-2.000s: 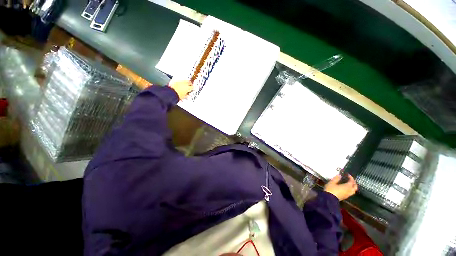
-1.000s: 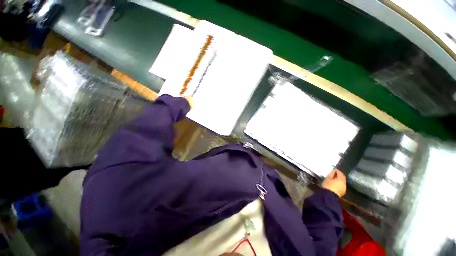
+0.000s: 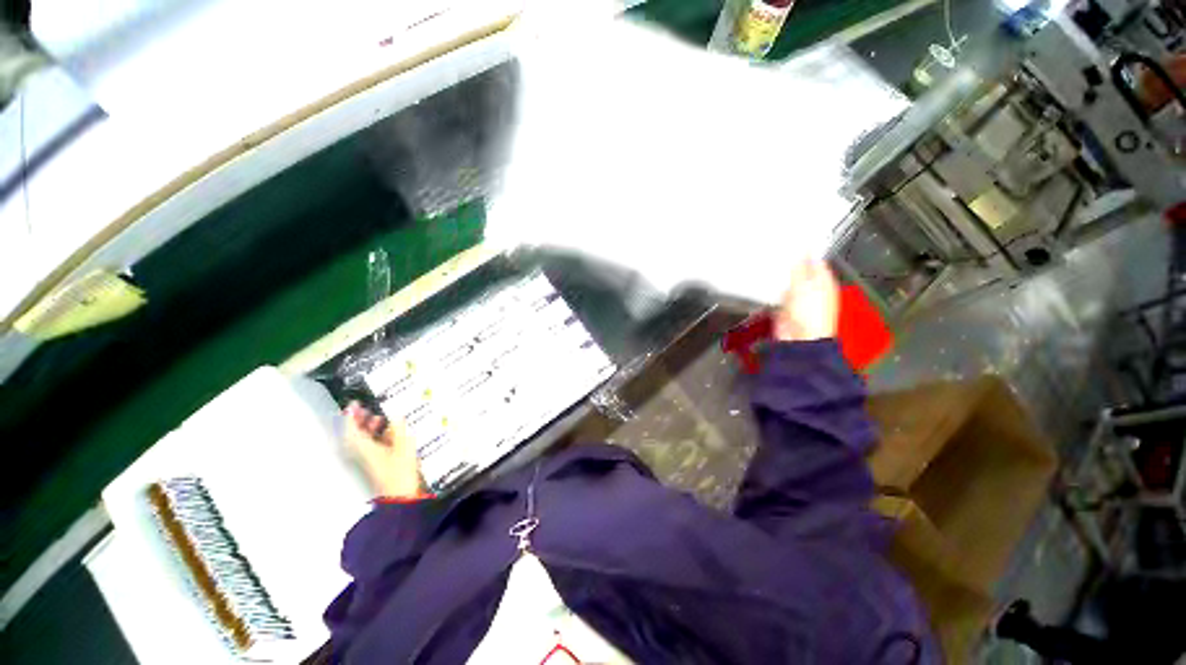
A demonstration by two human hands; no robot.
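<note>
A clear tray (image 3: 488,379) with white and grey bars lies in front of me, its rows exposed. My left hand (image 3: 380,448) is at its left edge, beside the white foam block; the fingers are bent and a small dark patch shows at the tips. Whether they grip anything is unclear. My right hand (image 3: 810,301) is at the lower right edge of a large overexposed white mass (image 3: 663,156); glare hides whether it pinches a sheet there. The foam block (image 3: 293,448) carries a row of small parts (image 3: 208,565) with orange-brown ends.
A red bin (image 3: 861,327) is just beyond my right hand. An open cardboard box (image 3: 969,474) stands below right. Metal equipment (image 3: 995,182) is at upper right. Crumpled film (image 3: 609,400) hangs at the bench edge. A pale shelf edge (image 3: 247,143) crosses the upper left.
The view has swung right. The tray's plain white cover is off and its striped rows show. My left hand has moved from the foam block to the tray; my right hand has moved away from the tray.
</note>
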